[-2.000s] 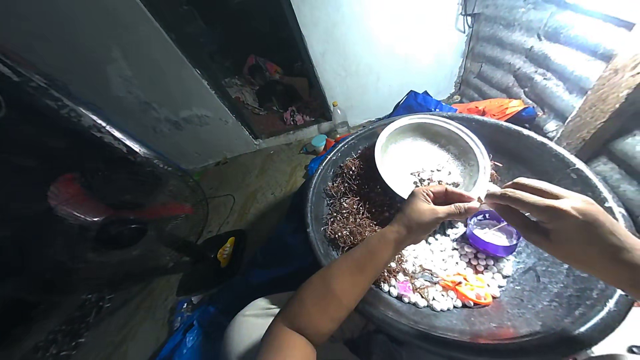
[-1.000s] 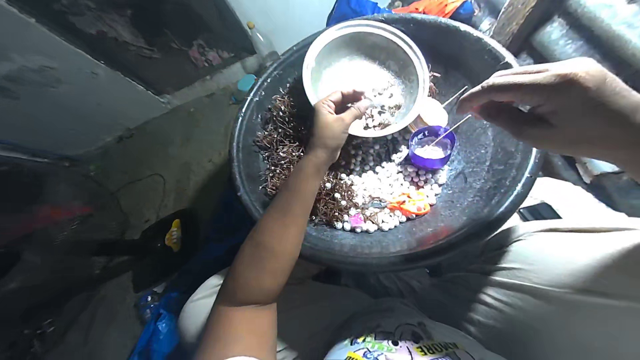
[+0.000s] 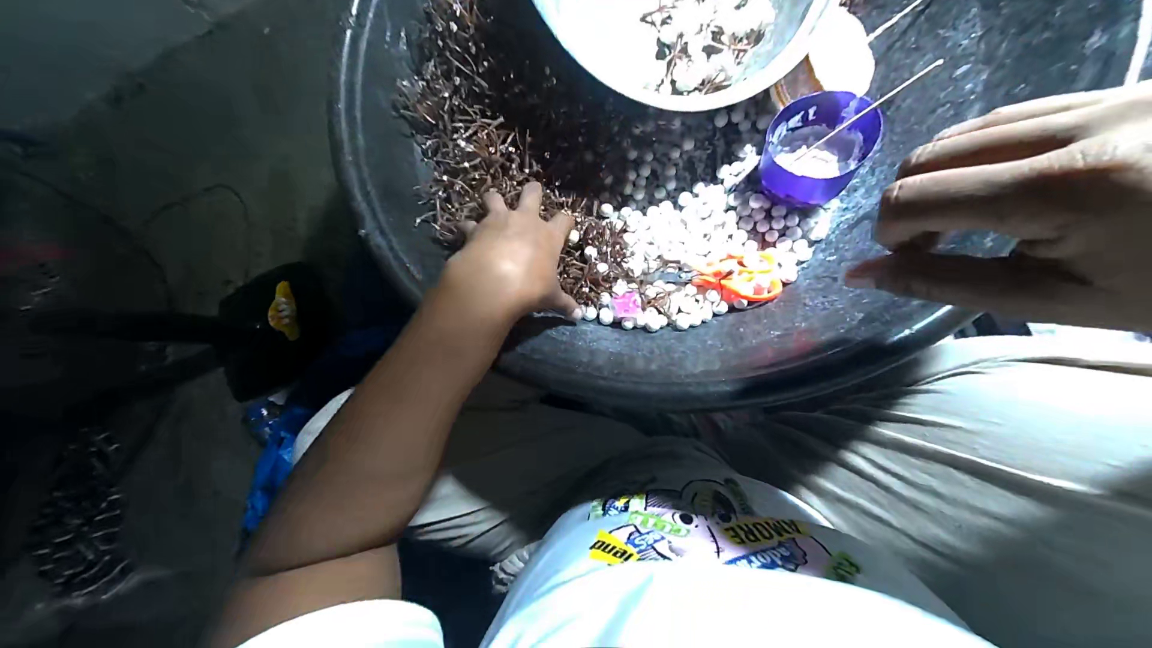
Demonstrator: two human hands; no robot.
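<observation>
My left hand [image 3: 513, 256] rests with spread fingers on a heap of thin brown twisted pieces [image 3: 477, 144] in a large black basin [image 3: 684, 360]. Beside it lie many small white balls [image 3: 684, 229], a pink piece [image 3: 626, 304] and orange loops [image 3: 742, 277]. My right hand [image 3: 1017, 207] hovers over the basin's right side, fingers curled; nothing is visible in it. Left of it a purple cup [image 3: 805, 184] holds white paste and a thin stick [image 3: 886, 101]. A metal bowl [image 3: 684, 101] with white balls and brown pieces stands at the top.
A small container with a white top [image 3: 841, 54] stands between bowl and cup, near another thin stick [image 3: 895, 20]. A black object with a yellow sticker [image 3: 283, 310] and a blue plastic bag [image 3: 274, 459] are left of the basin. My legs lie close below its rim.
My left hand has moved from over the metal bowl down to the brown heap, its fingers now spread. Earlier, both hands were together above the basin. The view has shifted.
</observation>
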